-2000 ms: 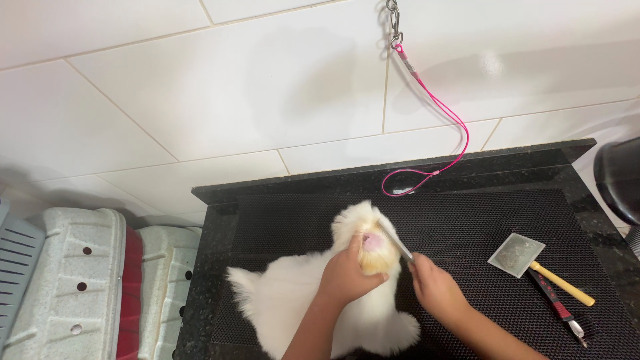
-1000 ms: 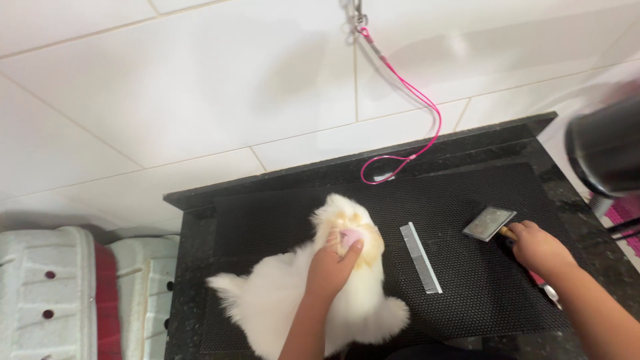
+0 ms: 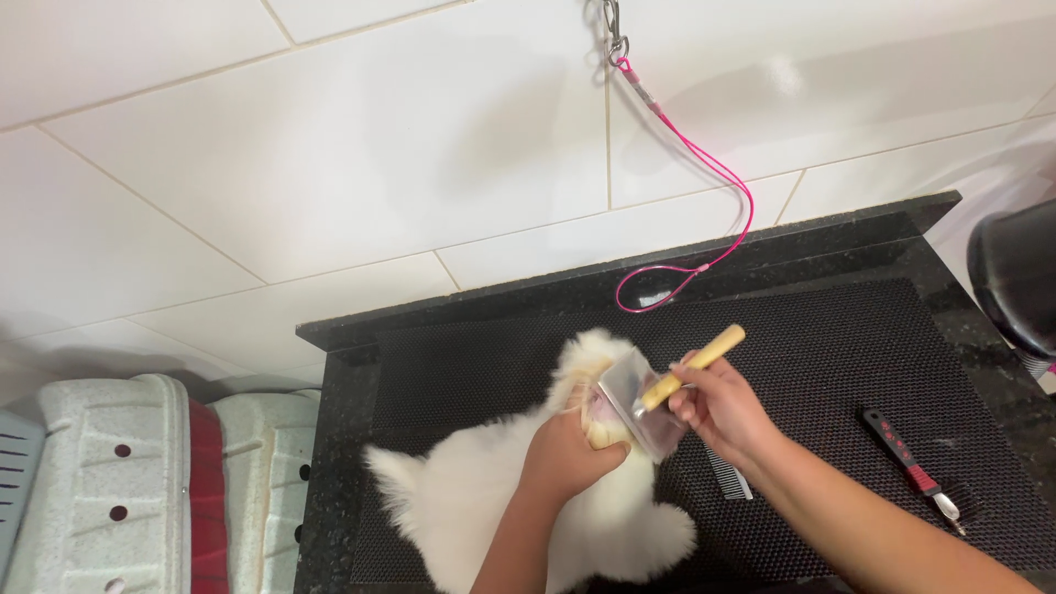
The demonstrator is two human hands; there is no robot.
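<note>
A small white fluffy dog (image 3: 495, 478) lies on a black textured mat, its head near the middle of the view. My left hand (image 3: 569, 454) grips the dog's head at the ear, where pink skin shows. In my right hand (image 3: 722, 404) is a slicker brush (image 3: 643, 400) by its yellow handle; the metal back of its head faces me, and the pad rests against or very near the fur beside the ear. The pin side is hidden. A metal comb (image 3: 730, 474) lies partly hidden under my right wrist.
A black and red grooming rake (image 3: 912, 462) lies at the right of the mat (image 3: 808, 346). A pink grooming loop (image 3: 747, 198) hangs from a metal clip over the table's raised back edge (image 3: 495, 293). Pet carriers (image 3: 107, 478) stand at the left, a black container (image 3: 1019, 272) at the right.
The comb, in my right hand two seconds ago, was put down on the mat. My right hand took up the slicker brush from the right and brought it to the dog's head. My left hand still holds the head.
</note>
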